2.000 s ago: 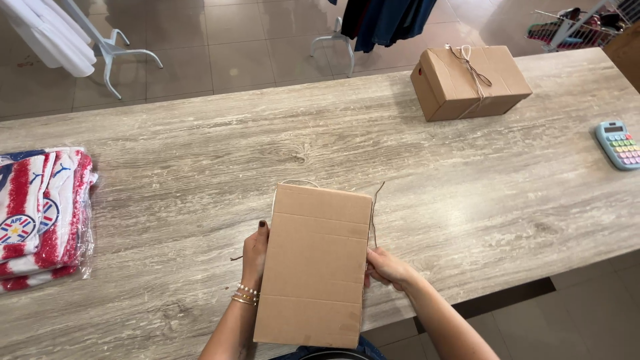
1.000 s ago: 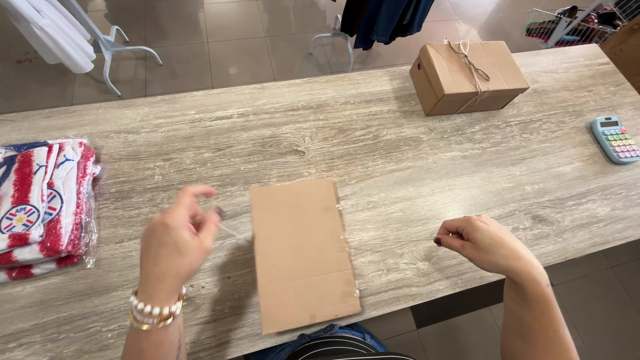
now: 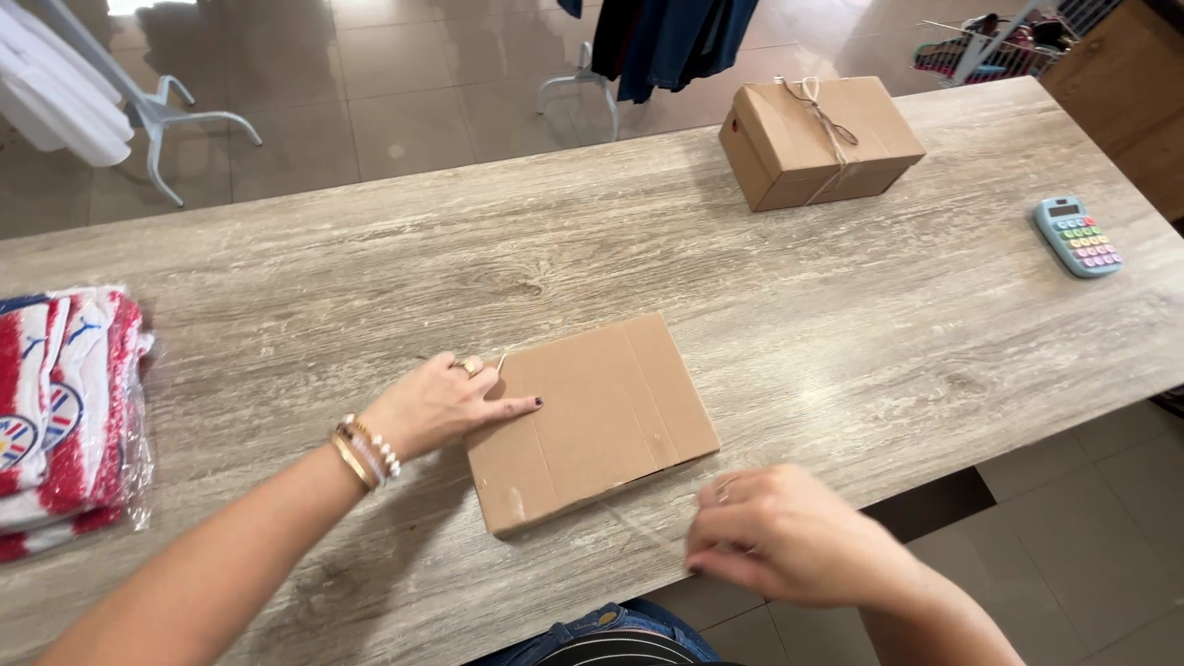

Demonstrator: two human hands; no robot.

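A flat brown cardboard box (image 3: 592,416) lies on the wood-grain table, its long side slanting up to the right. My left hand (image 3: 449,398) rests at the box's left end, index finger extended on the top face, the other fingers near its far corner. A short bit of pale string (image 3: 501,363) shows beside those fingers. Near the table's front edge, my right hand (image 3: 772,532) is curled, fingertips together, and blurred. A pale strand of string (image 3: 643,524) runs from the box's near side to these fingers.
A tied cardboard box (image 3: 823,143) stands at the back right, with a light blue calculator (image 3: 1078,238) farther right. Plastic-wrapped red and white striped garments (image 3: 69,416) lie at the left. Clothes racks stand beyond the wood-grain table (image 3: 388,268).
The flat box, upright in portrait direction a second ago, now lies turned sideways. My left hand has come onto it from the left. My right hand has moved down toward the table's front edge.
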